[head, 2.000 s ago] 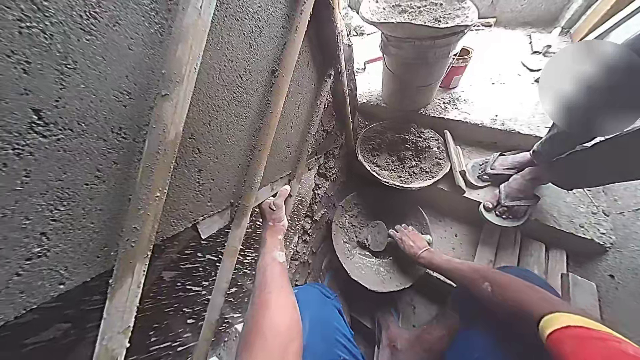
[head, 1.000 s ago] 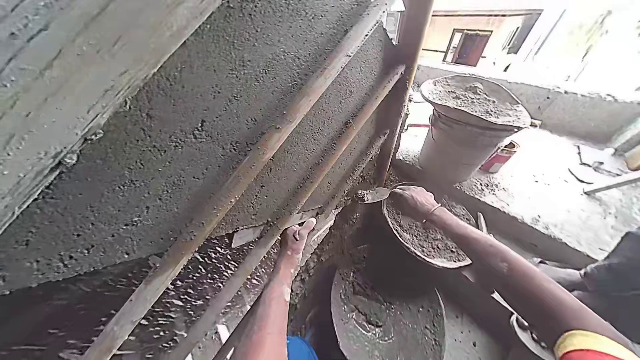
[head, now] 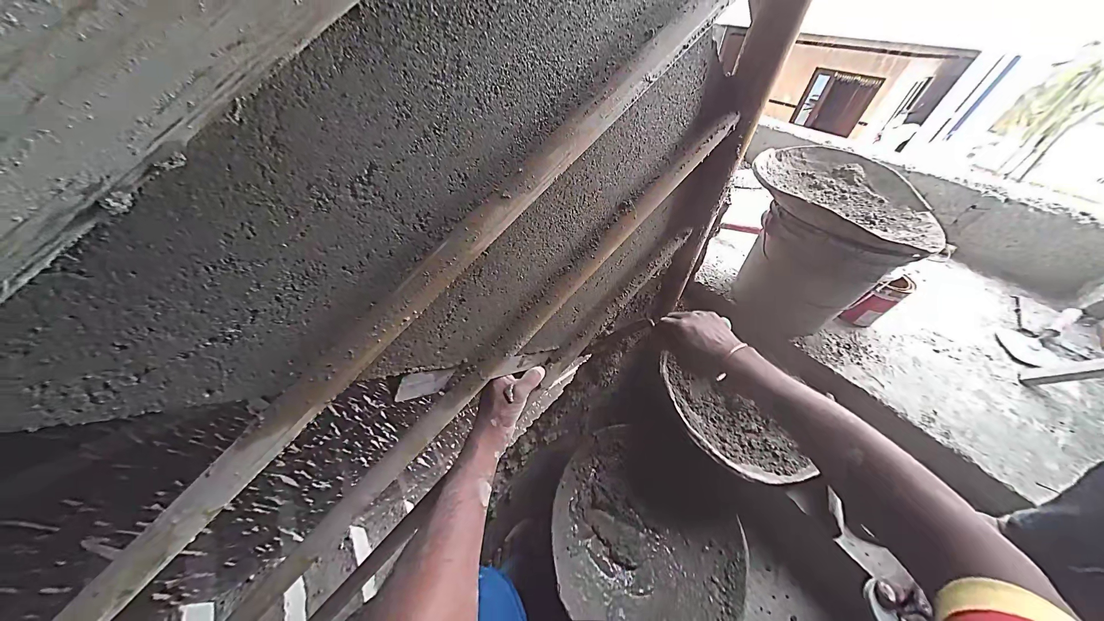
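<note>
My right hand [head: 697,335] is closed on the handle of a trowel [head: 628,333], whose blade lies against the lower edge of the rough mortar wall [head: 466,285], beside the slanting pipes. My left hand [head: 511,395] grips a thin wooden strip [head: 526,364] along the wall's bottom edge, between two pipes. Beneath my right wrist is a basin of crumbly mortar [head: 742,431]. Wet mortar lies in a second basin [head: 651,552] lower down, between my forearms.
Slanting metal pipes [head: 483,233] cross in front of the wall and meet an upright post [head: 759,78]. A bucket heaped with mortar [head: 802,259] and a red can [head: 878,300] stand on the ledge at right. Another person's leg [head: 1061,526] shows at the right edge.
My right hand has moved with the trowel from the lower basin, past the upper one, to the wall's lower edge. My left hand stays at the strip. The view has tilted up.
</note>
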